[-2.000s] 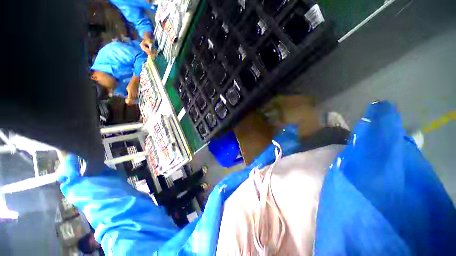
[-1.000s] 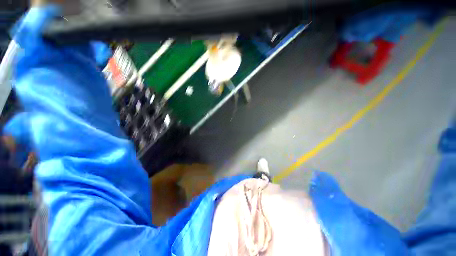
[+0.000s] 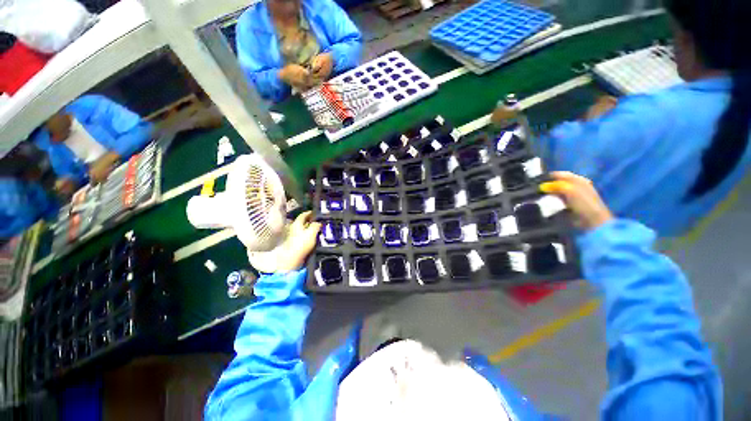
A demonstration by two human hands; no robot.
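Observation:
A black foam tray (image 3: 445,284) is held up in front of me, with a grid of pockets. The pockets hold dark rounded-square modules with white tabs beside them. My left hand (image 3: 296,245) grips the tray's left edge. My right hand (image 3: 581,200) grips its right edge, with a yellow-orange spot at the fingertips. The fingers under the tray are hidden. Another dark tray sits behind the held one, partly covered by it.
A white fan (image 3: 262,201) stands just left of my left hand. Another black tray (image 3: 97,300) lies at left on the green bench (image 3: 193,284). A person in blue (image 3: 650,148) is close at right; others sit across the bench. Blue trays (image 3: 492,31) are stacked at the far side.
The view has swung round to the bench. Both my hands now show, gripping the raised tray's sides. Earlier a dark, blurred object covered part of the view near my raised left sleeve.

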